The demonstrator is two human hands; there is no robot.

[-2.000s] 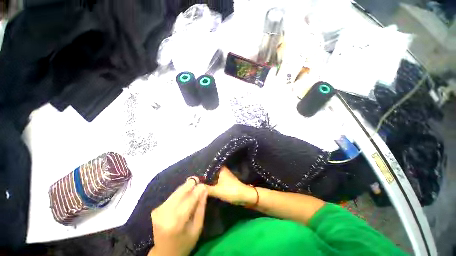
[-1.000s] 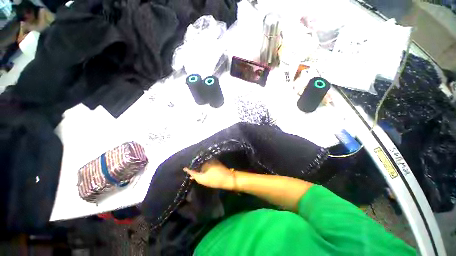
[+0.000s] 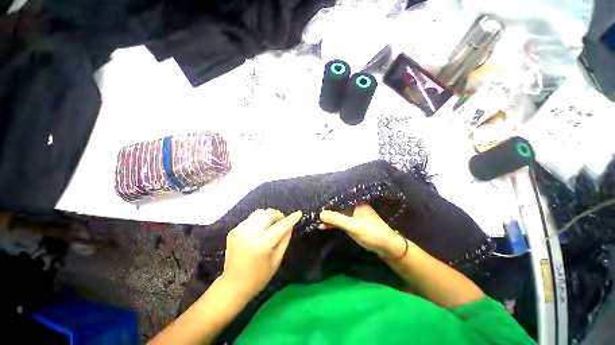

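A black textured garment piece [image 3: 290,192] lies over my lap and the front edge of the white table. A black trim with white flecks [image 3: 364,194] runs along its edge in a curve. My left hand [image 3: 259,246] pinches the trim edge between thumb and fingers. My right hand [image 3: 364,229], with a thin red band at the wrist, pinches the same edge just to the right. The fingertips are close together with a short stretch of trim between them. No needle or thread can be made out.
On the white table [image 3: 270,155] are a striped bundle [image 3: 145,168], two black thread cones [image 3: 355,100], a phone [image 3: 418,84], a clear bottle [image 3: 472,50], small round pieces [image 3: 401,141] and another cone [image 3: 499,160]. A blue basket [image 3: 88,322] is below left.
A second ago only my right hand showed on the trim; my left hand is now back in view, holding the edge beside it. The view has turned, so the table things sit differently.
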